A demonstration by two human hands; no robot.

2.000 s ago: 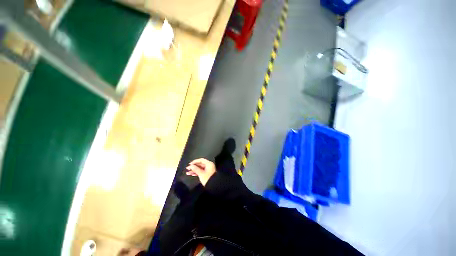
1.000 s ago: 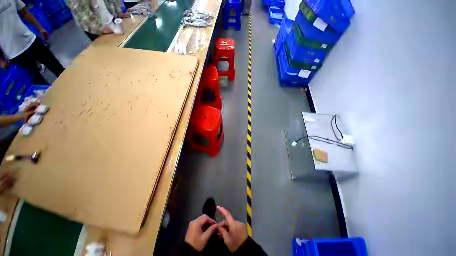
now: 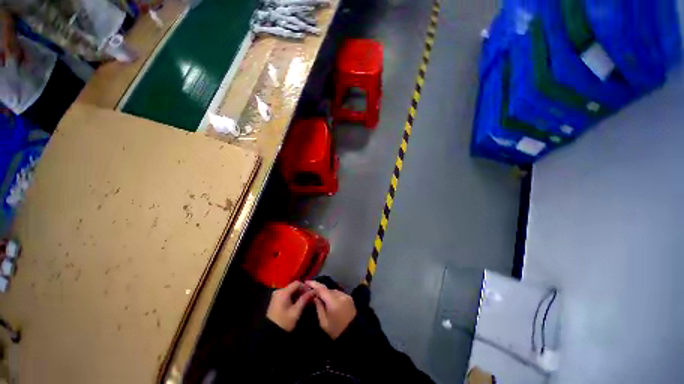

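Observation:
My left hand [image 3: 285,306] and my right hand [image 3: 335,309] are at the bottom centre, in front of my dark clothing. Their fingertips meet, thumbs and forefingers close together. If something small is between the fingertips, it is too small and blurred to tell. The hands are in the air beside the bench, just below the nearest red stool [image 3: 281,255], and do not touch the bench.
A large speckled cardboard sheet [image 3: 127,225] lies on the bench at left. Beyond it are a green belt [image 3: 196,67] and piled grey-white parts [image 3: 289,19]. More red stools [image 3: 307,156] line the bench. Blue bins [image 3: 555,82] and a grey-white box [image 3: 510,322] stand right. People are at upper left.
The view has moved forward along the bench; stools and blue bins appear nearer. One second ago both hands were also together; two seconds ago one hand was apart, over the floor.

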